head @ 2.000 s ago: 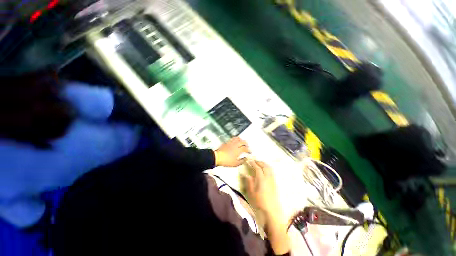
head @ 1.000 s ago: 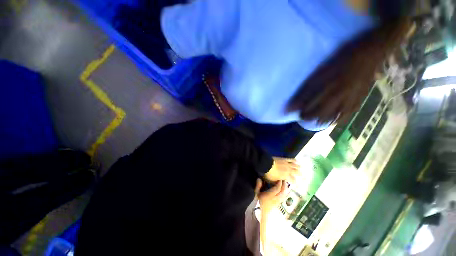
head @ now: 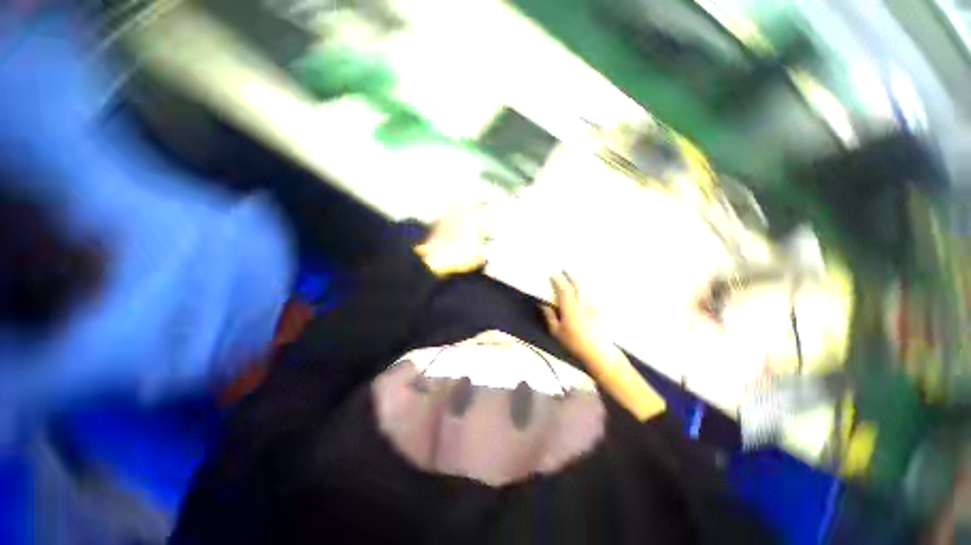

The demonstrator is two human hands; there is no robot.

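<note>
The picture is strongly blurred. My left hand (head: 455, 245) rests at the near edge of the pale bench (head: 628, 240); its fingers are washed out by glare. My right hand (head: 575, 316) lies at the same edge, further right, with its fingers towards the bench. I cannot make out any thing held in either hand. The green and white printed sheets (head: 410, 126) lie on the bench to the upper left, with a dark printed panel (head: 517, 141) beyond my hands.
A person in light blue (head: 160, 245) is close on the left. The green conveyor (head: 607, 48) runs behind the bench, with a blurred black unit (head: 878, 176) on it. A blue bin (head: 783, 495) is at the lower right. Blurred items lie on the bench's right end.
The view has swung back from the floor and the person in blue to the bench. My hands, close together a second ago, are now apart at the bench edge.
</note>
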